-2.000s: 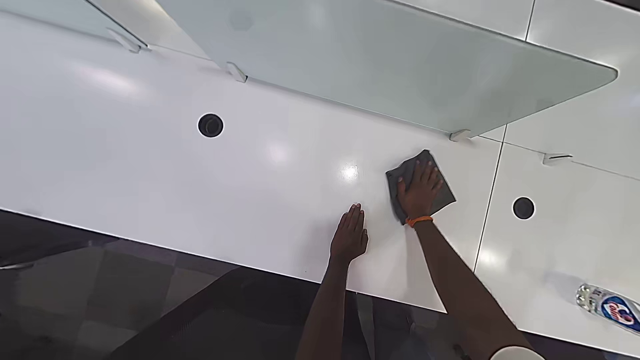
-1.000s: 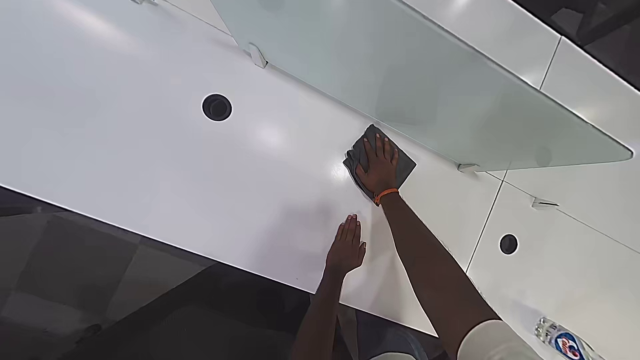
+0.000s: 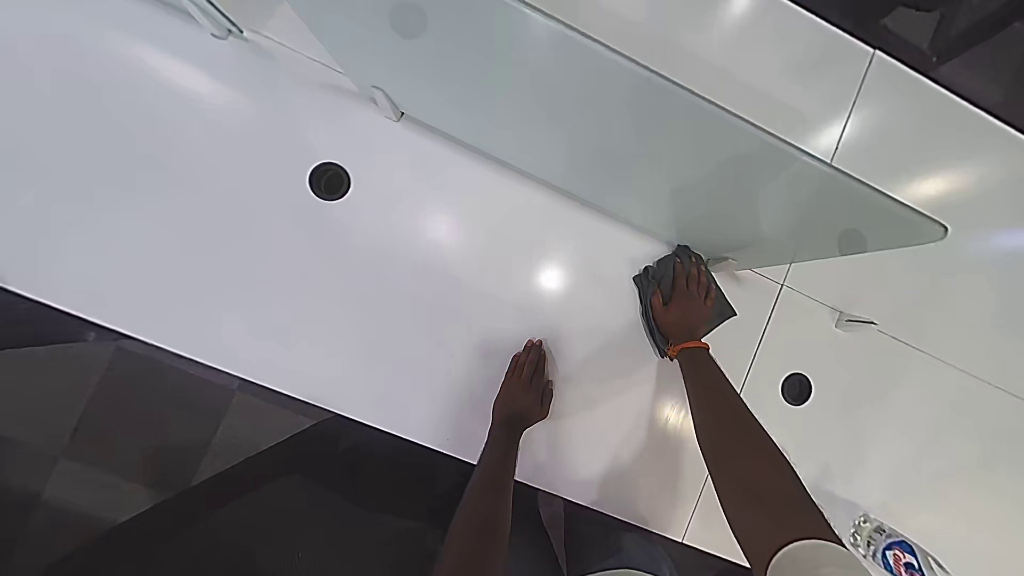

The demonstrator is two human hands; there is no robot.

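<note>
My right hand (image 3: 685,306), with an orange band at the wrist, presses a dark grey cloth (image 3: 650,282) flat on the white desktop (image 3: 264,304), close to the foot of a frosted glass divider. The cloth sticks out on both sides of the palm. My left hand (image 3: 524,386) lies palm down on the same desktop, left of the cloth and nearer the front edge, with its fingers together and nothing under them that shows.
The glass divider (image 3: 608,144) stands along the desk's back on small brackets (image 3: 387,104). Round black cable holes (image 3: 330,182) are set in the desktops. A labelled clear bottle (image 3: 896,552) lies at the lower right. Dark tiled floor shows at lower left.
The right hand and cloth have moved from nearer the middle of the desktop toward the divider's right bracket. The left hand still rests near the front edge. The view has shifted.
</note>
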